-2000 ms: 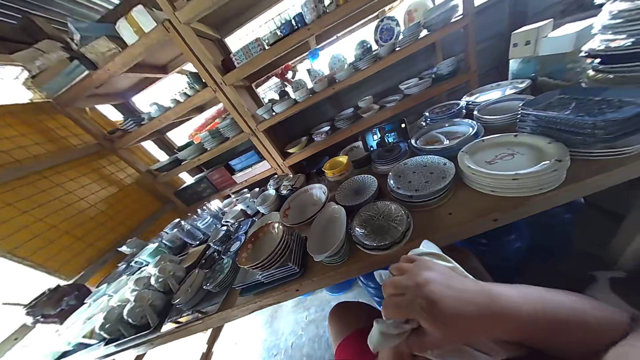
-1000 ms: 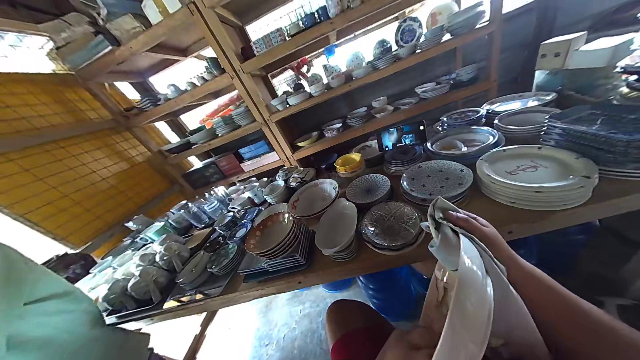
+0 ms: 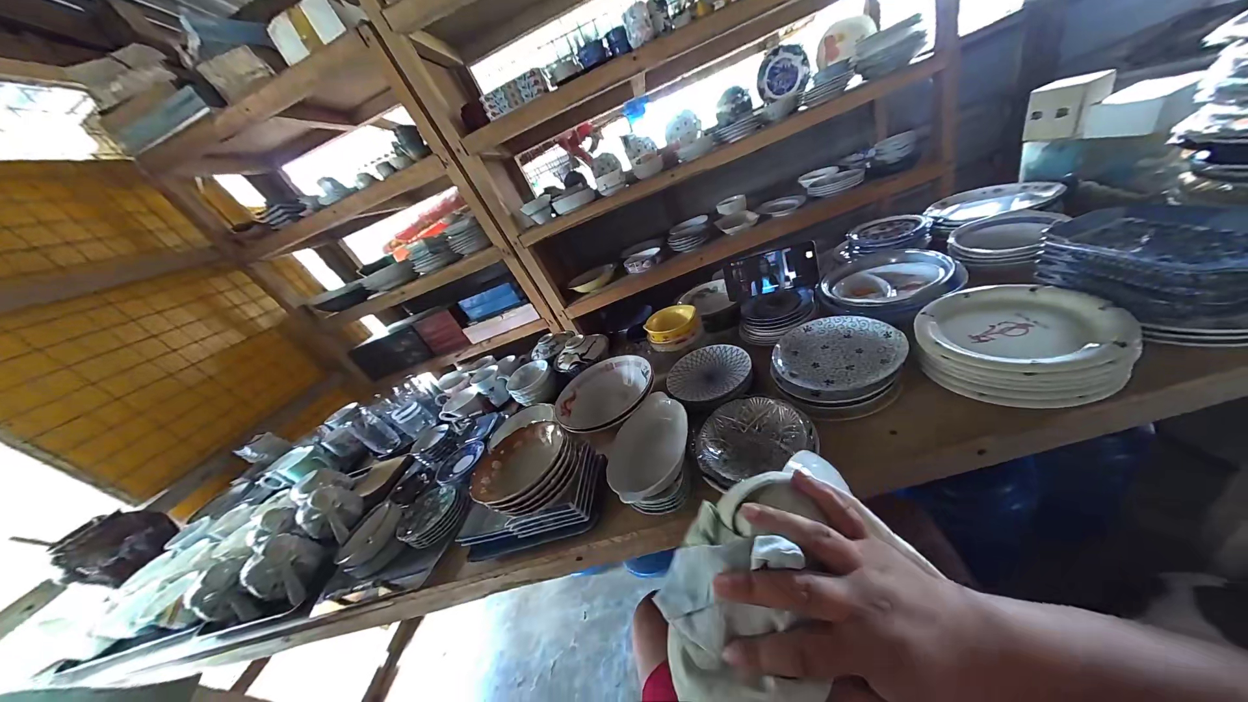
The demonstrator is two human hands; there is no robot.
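My right hand (image 3: 829, 585) is spread over a pale green cloth (image 3: 697, 595), its fingers pressing the cloth against a white ceramic dish (image 3: 814, 470). Only parts of the dish's rim show around the cloth and fingers. My left hand cannot be made out; the cloth and right hand cover that area. Just beyond stand a stack of cut-glass dishes (image 3: 753, 439) and a stack of white oval bowls (image 3: 648, 448). A stack of speckled plates (image 3: 840, 356) is farther back.
A wooden table (image 3: 936, 439) bears stacked white oval plates (image 3: 1026, 336), brown-rimmed bowls (image 3: 522, 466) and yellow bowls (image 3: 673, 324). A phone (image 3: 772, 273) leans upright behind dark saucers. Wooden shelves (image 3: 741, 146) with crockery rise behind.
The white dish, held up with its edge in sight one second ago, is now largely covered by the cloth and my right hand. The green fabric at the lower left has mostly left the view.
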